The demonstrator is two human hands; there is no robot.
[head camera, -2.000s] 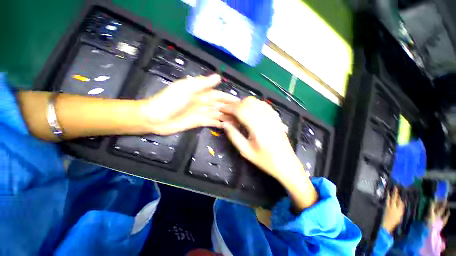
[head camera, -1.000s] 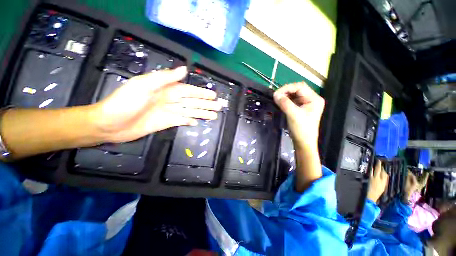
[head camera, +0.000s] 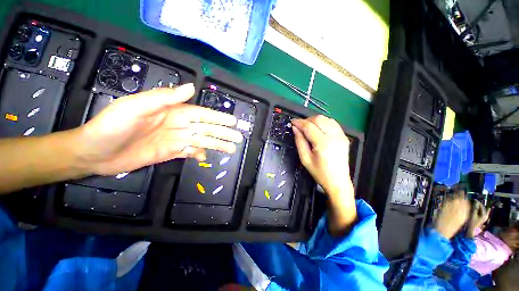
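A black tray holds several open phone bodies in a row. My left hand lies flat, thumb apart from the fingers, over the second phone; its fingertips reach over the third phone. It holds nothing visible. My right hand has thumb and forefinger tips close together at the round lenses of the fourth phone. Any tiny part at those tips is too small to tell. The right hand and wrist partly hide the rightmost phone pocket. The leftmost phone is partly behind my left forearm.
A blue bin of tiny whitish bits stands behind the tray. Tweezers lie on the green mat, near a white board with a yellow-green edge. At right are another phone tray, blue bins and neighbouring workers' hands.
My right hand has moved from beside the tray's back edge, near the tweezers, to the fourth phone's lens end. My left hand stays over the second and third phones. The view has shifted slightly.
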